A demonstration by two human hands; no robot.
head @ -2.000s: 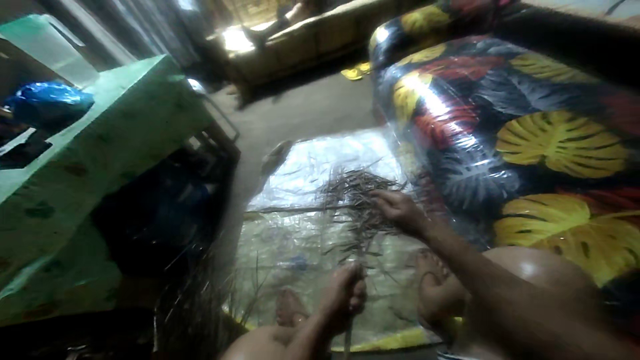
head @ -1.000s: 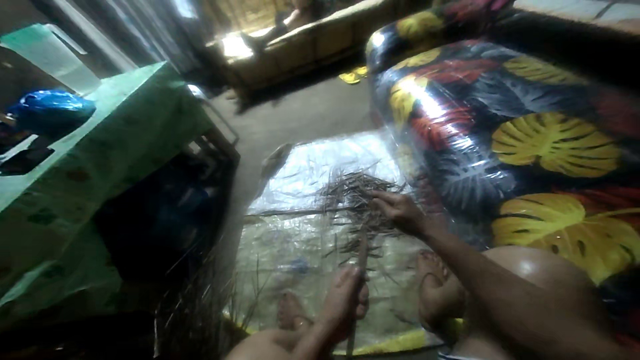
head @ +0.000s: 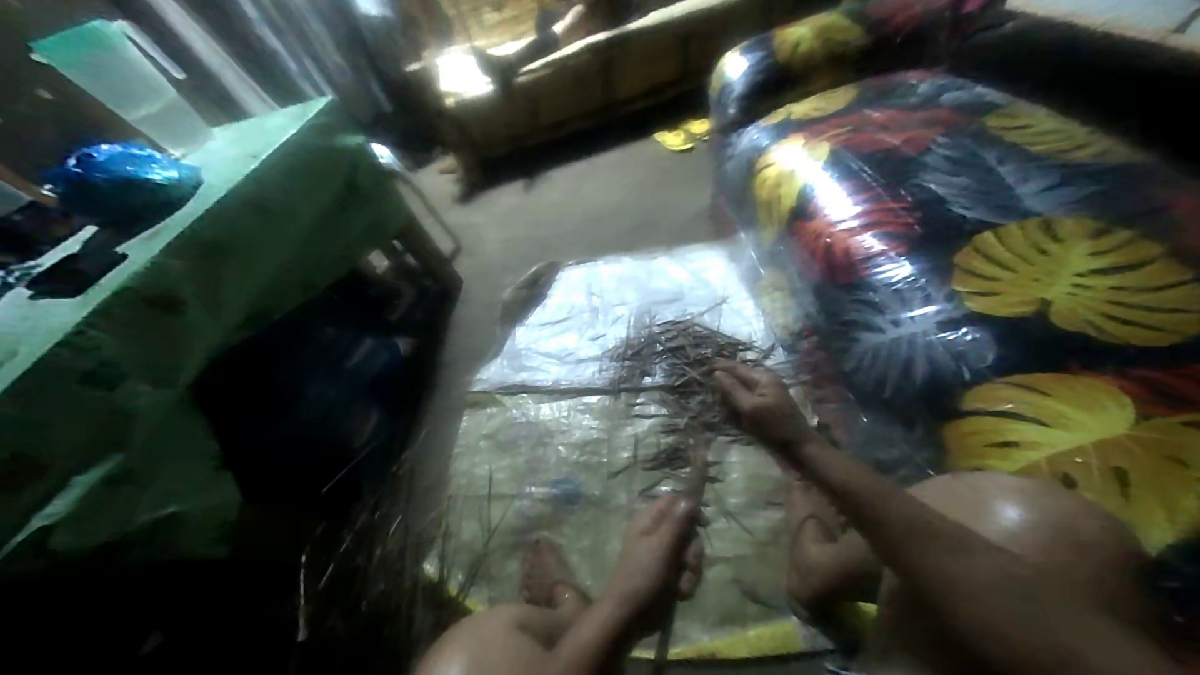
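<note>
My left hand [head: 656, 548] is closed around a thin dark bundle or stalk [head: 696, 469], whose upper end rises toward the pile and whose lower end hangs below the fist. Over the right side of a heap of dry brown sticks or stalks [head: 684, 352], my right hand [head: 757, 401] has its fingertips pinched together; whether a piece is between them is too blurred to tell. The heap lies on a flattened plastic sack sheet [head: 600, 441] on the floor, between my bare feet.
A table with a green cloth [head: 272, 178] stands at the left, bearing a blue plastic bag [head: 127, 183] and a translucent container [head: 131, 84]. At the right is a plastic-covered sofa [head: 900, 216] with leaf print. Yellow slippers [head: 682, 134] lie near a wooden bench [head: 609, 84]. Thin stalks [head: 366, 553] stand lower left.
</note>
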